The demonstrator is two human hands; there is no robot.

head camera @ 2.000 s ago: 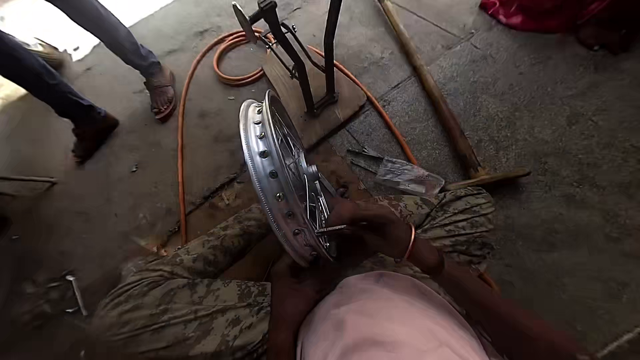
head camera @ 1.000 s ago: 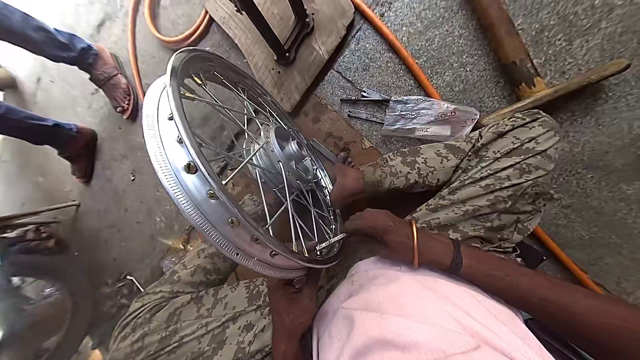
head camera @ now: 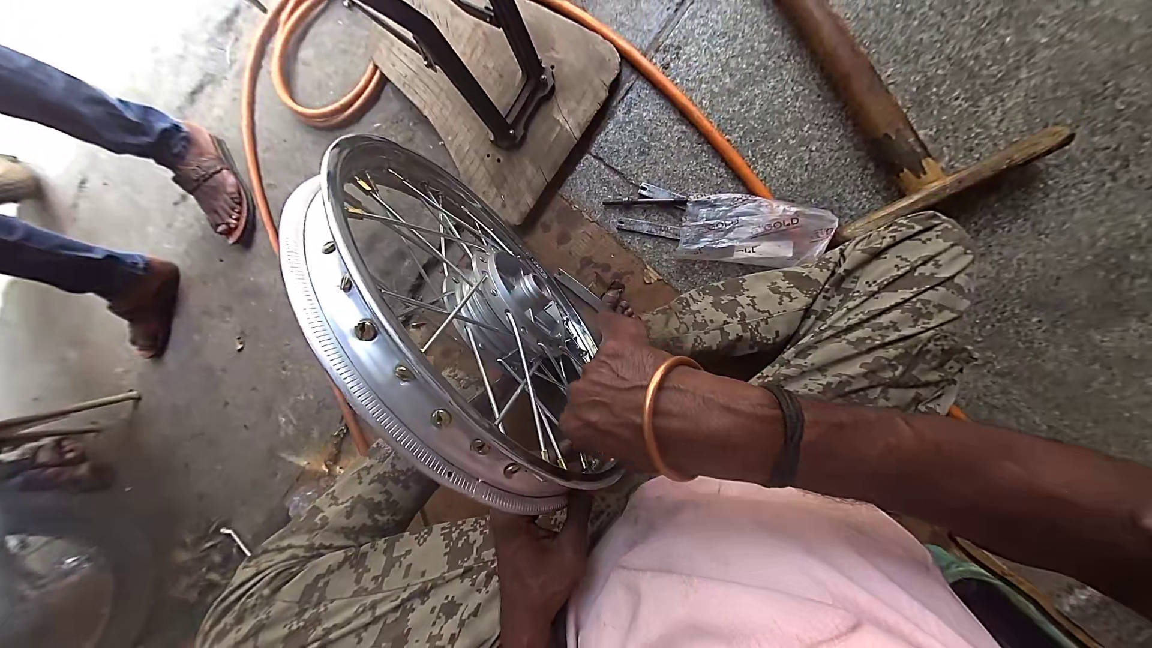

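Note:
A spoked metal motorcycle wheel rim (head camera: 387,360) with a hub (head camera: 517,297) stands tilted over my lap. Brass-coloured nipples show in its outer face. My left hand (head camera: 540,558) grips the lower edge of the rim, its thumb against the metal. My right hand (head camera: 616,396), with an orange bangle at the wrist, is curled at the right side of the wheel beside the spokes (head camera: 531,396). Its fingertips are hidden, so what they hold cannot be seen. A flat metal bar (head camera: 580,291) lies between the hub side and my right hand.
A black metal stand (head camera: 517,99) is on a wooden board (head camera: 576,72), with an orange hose (head camera: 684,103) around it. A plastic packet (head camera: 756,229) with metal parts lies by my knee. Beyond it rests a wooden-handled tool (head camera: 864,99). Another person's feet (head camera: 211,184) are at left.
My right hand has moved up along the right side of the wheel, from the lower rim where a small metal piece showed at its fingers. My left hand stays on the lower rim.

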